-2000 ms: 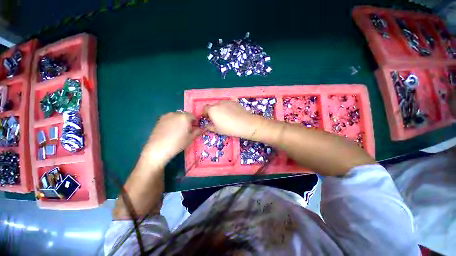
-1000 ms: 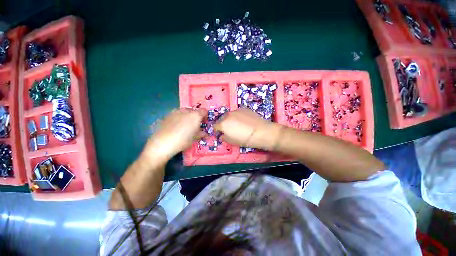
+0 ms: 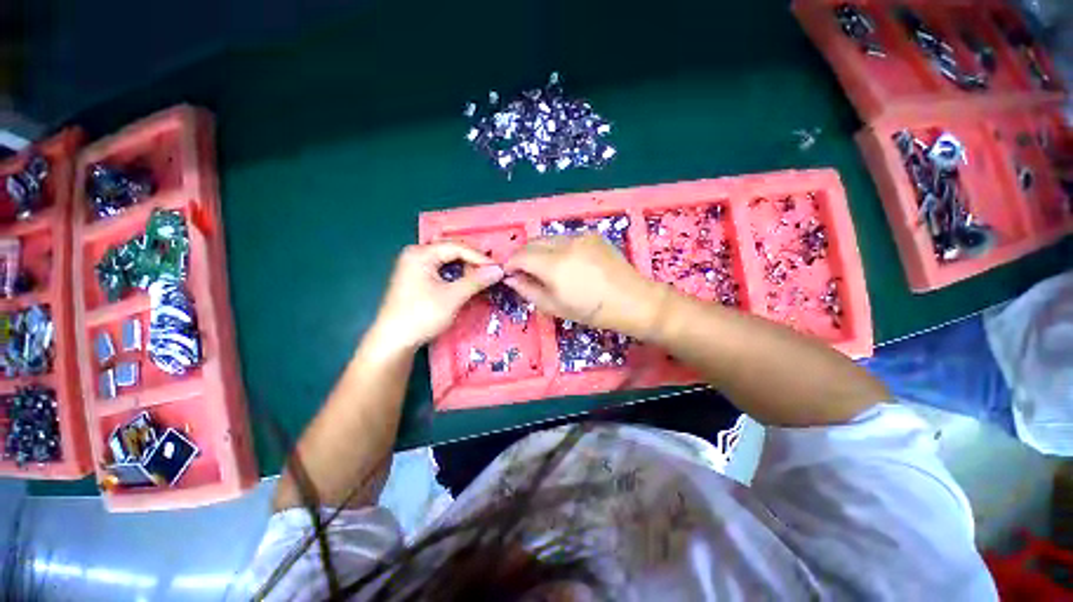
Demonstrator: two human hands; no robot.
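Observation:
The pink-red sorting tray [image 3: 641, 382] has four compartments in a row. Small metal-cased components [image 3: 594, 348] fill the second compartment densely and lie loosely in the first. Tiny dark and reddish parts [image 3: 694, 253] are scattered in the third and fourth. My left hand [image 3: 430, 288] is over the first compartment, thumb and finger pinched together, with a dark bit at its curled fingers. My right hand [image 3: 577, 280] is over the first and second compartments, its fingertips meeting my left thumb. What lies between the fingertips is too small to tell.
A loose component pile [image 3: 544, 129] lies on the green surface [image 3: 341, 176] beyond the tray. Side parts trays stand at left [image 3: 230, 353] and right [image 3: 900, 200]. The left one holds green circuit boards [image 3: 147, 253]. A person's sleeve [image 3: 1035, 353] shows at right.
My hands have come together at the fingertips over the first compartment, raised from the components. The view has tilted, so the sorting tray looks slanted.

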